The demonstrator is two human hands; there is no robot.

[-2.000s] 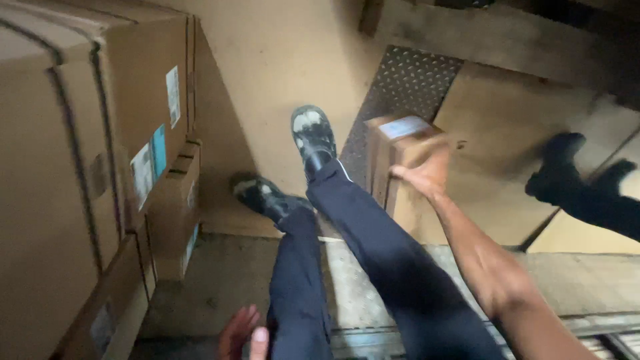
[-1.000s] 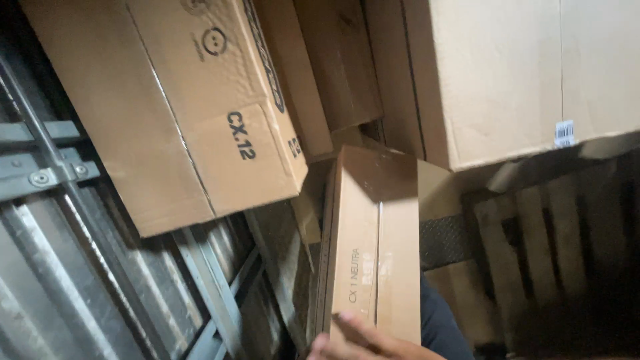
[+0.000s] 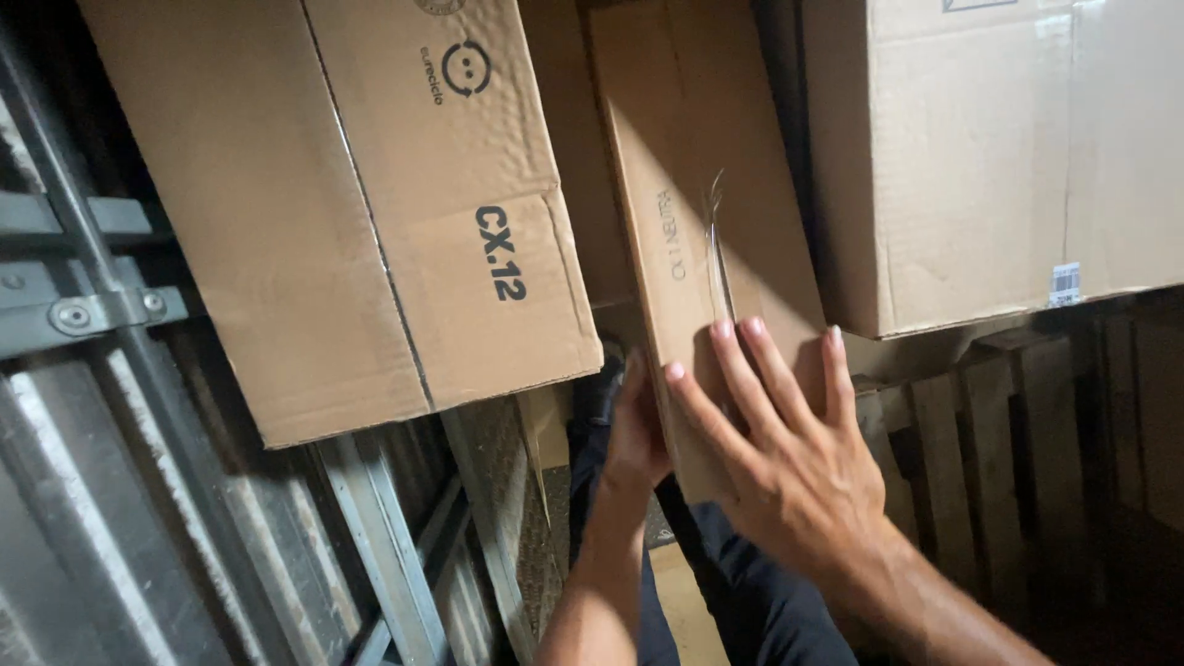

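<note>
A long, narrow cardboard box [image 3: 712, 231] with a taped seam and faint print stands in the gap between two larger cartons. My right hand [image 3: 786, 444] lies with spread fingers flat on the near end of its face. Against the left edge of the same box is my left hand [image 3: 638, 425], its fingers partly hidden behind the box. The large carton on the left [image 3: 370, 231] bears bold black print and a recycling mark. To the right, a paler large carton [image 3: 999, 166] has a small barcode sticker at its lower edge.
A corrugated metal wall [image 3: 139, 499] with metal rails and a bolted clamp [image 3: 111, 310] runs along the left. Wooden pallets [image 3: 980, 435] stand in shadow at the lower right. My legs [image 3: 758, 592] are below the box, over cardboard on the floor.
Two seconds ago my right hand was at a box down by my feet. Since one second ago the narrow box has moved farther into the gap between the cartons. The view has swung strongly since the first frame.
</note>
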